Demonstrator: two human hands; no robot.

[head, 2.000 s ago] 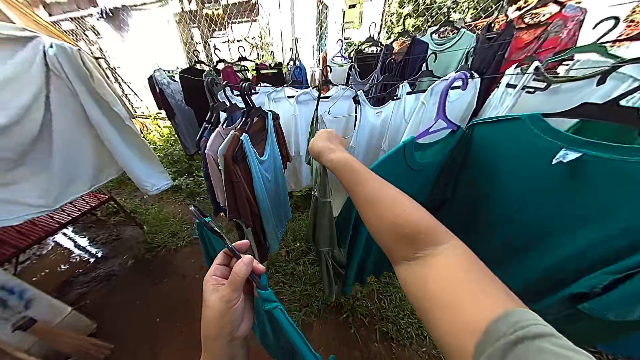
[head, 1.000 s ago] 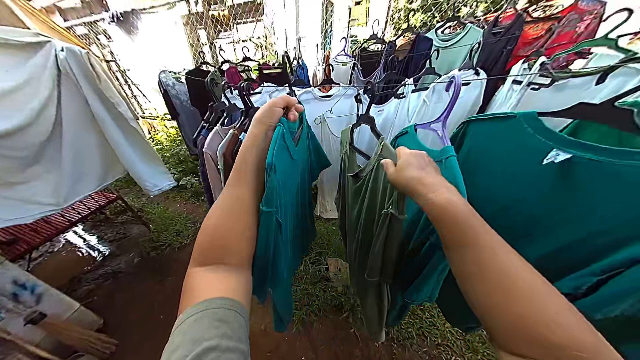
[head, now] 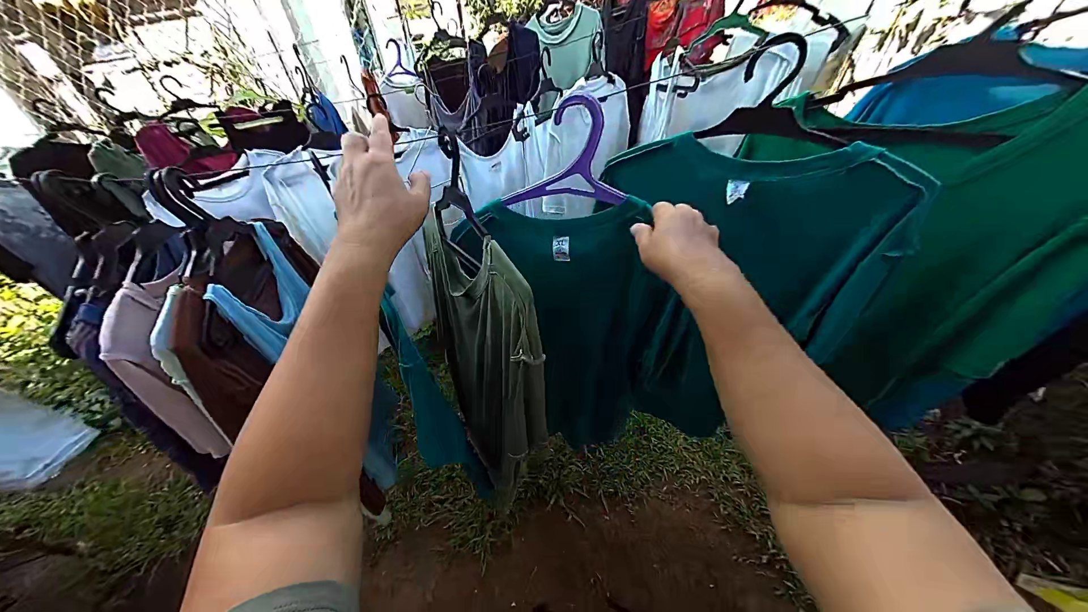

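My left hand (head: 378, 183) is raised at the wire line with its fingers apart and nothing seen in it. Partly behind my left forearm hangs a teal garment (head: 433, 408). An olive-green shirt (head: 489, 331) hangs from a black hanger (head: 456, 200) between my two hands. Beside it, a dark teal shirt (head: 578, 314) hangs on a purple plastic hanger (head: 578, 161). My right hand (head: 676, 242) pinches this teal shirt at its shoulder, right of the hanger. Farther right, another teal shirt (head: 765, 221) is on a black hanger.
Dark, brown and light blue tops (head: 246, 314) hang close together at the left. White shirts (head: 484, 166) line a wire behind. Large green shirts (head: 960, 255) fill the right side. Grass and bare soil (head: 629, 544) lie below. A pale cloth (head: 38, 442) shows at the left edge.
A second ago my left hand was at the top of a hanging teal shirt; now its fingers are spread. My right hand is on the purple hanger's shirt. The view has turned right and down.
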